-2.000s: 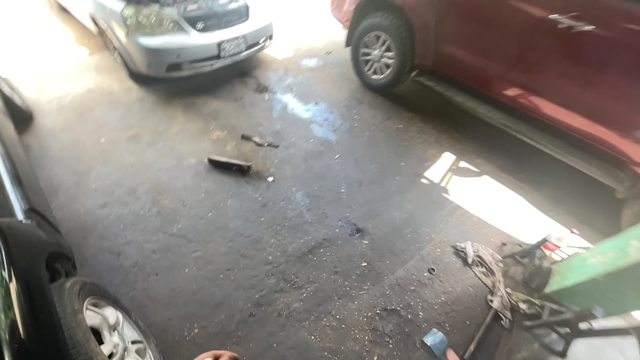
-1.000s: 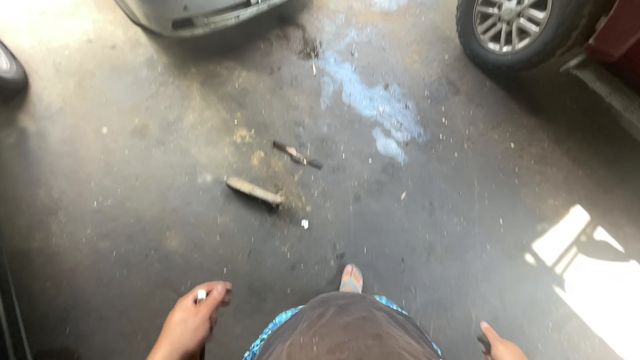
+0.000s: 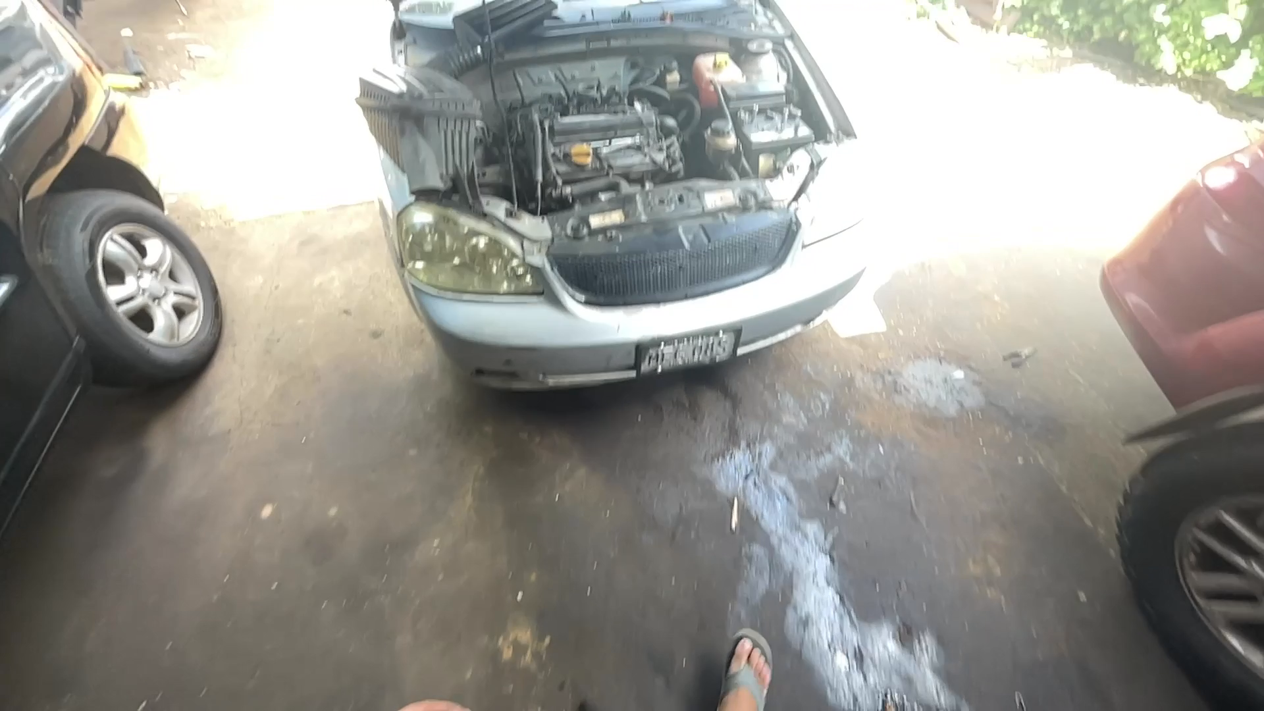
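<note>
A sliver of skin, seemingly my left hand [image 3: 434, 706], shows at the bottom edge; its fingers and anything in them are hidden. My right hand is out of view. Ahead stands a silver car [image 3: 592, 331] with its engine bay [image 3: 612, 138] exposed. A yellow oil filler cap [image 3: 581, 153] sits on the engine, and a red-capped or reddish reservoir [image 3: 713, 79] is at the back right of the bay. A ribbed black plastic housing [image 3: 420, 123] rests at the bay's left side. My foot in a flip-flop [image 3: 748, 667] is on the floor.
A dark car's wheel [image 3: 148, 286] stands at the left, and a red vehicle [image 3: 1200, 296] with a large tyre [image 3: 1205, 563] at the right. A pale blue-white stain [image 3: 810, 563] runs across the concrete floor [image 3: 326, 513]. Green foliage [image 3: 1136, 39] grows at the upper right.
The view has moved forward and up toward the silver car, whose engine bay now shows. Both hands were visible a second ago; the right has left the view, and only a sliver remains at lower left.
</note>
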